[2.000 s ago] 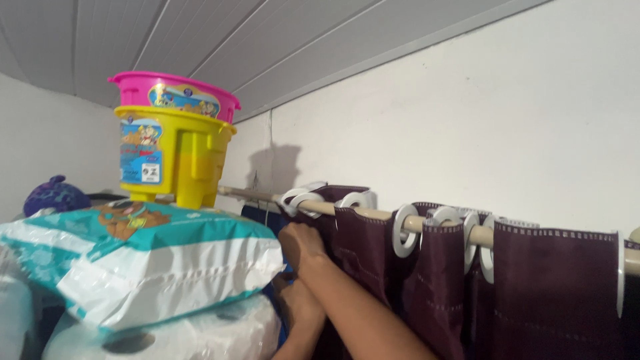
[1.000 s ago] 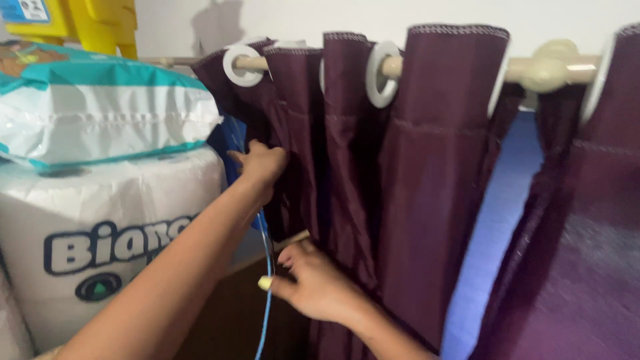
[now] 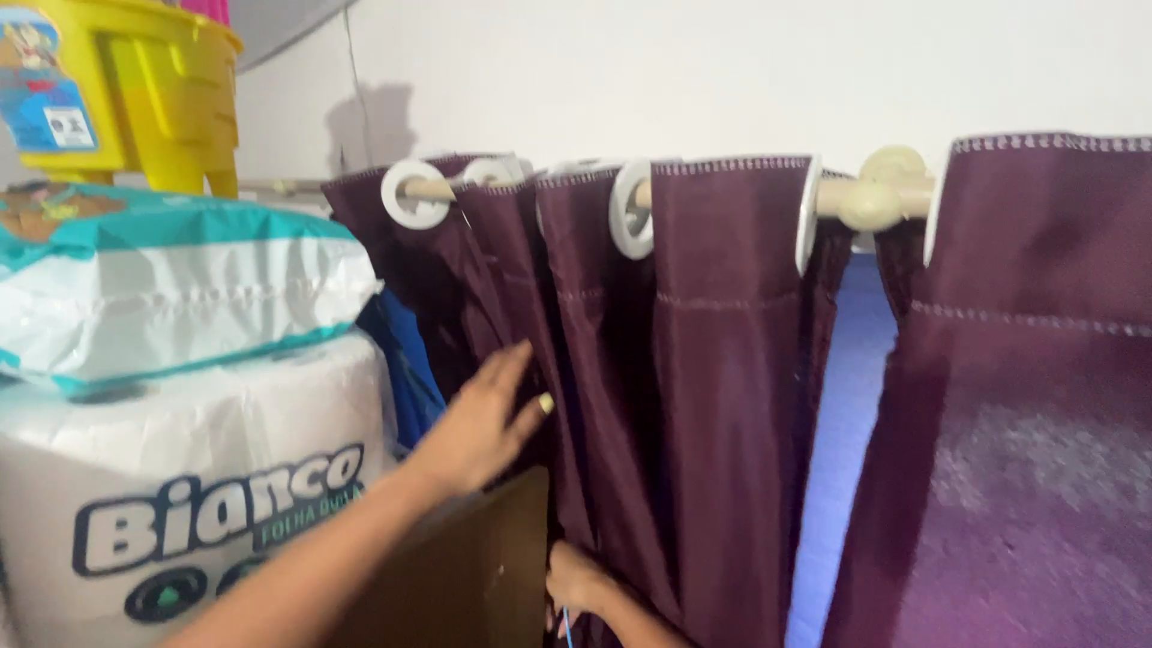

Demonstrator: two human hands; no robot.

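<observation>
Purple eyelet curtains [image 3: 729,387] hang by white rings [image 3: 416,194] from a wooden rod [image 3: 823,196]. My left hand [image 3: 481,427] is raised against the curtain folds left of centre, fingers apart, with nothing seen in it. Lower down, at the bottom of the picture, my right hand [image 3: 576,580] is curled at the curtain's edge. A thin blue cord [image 3: 567,625] runs down from its fingers; part of this hand is hidden by folds and shadow.
On the left, a teal-and-white plastic pack [image 3: 225,288] lies on a large pack of paper rolls [image 3: 207,432]. A yellow plastic bucket [image 3: 171,90] stands behind them. A brown panel [image 3: 468,567] is below my left arm. The rod bracket [image 3: 871,198] meets the wall.
My hands were close together by the rod's far end, then apart with the blue cord between them. Now my left hand lies against the curtain, and my right hand is lower.
</observation>
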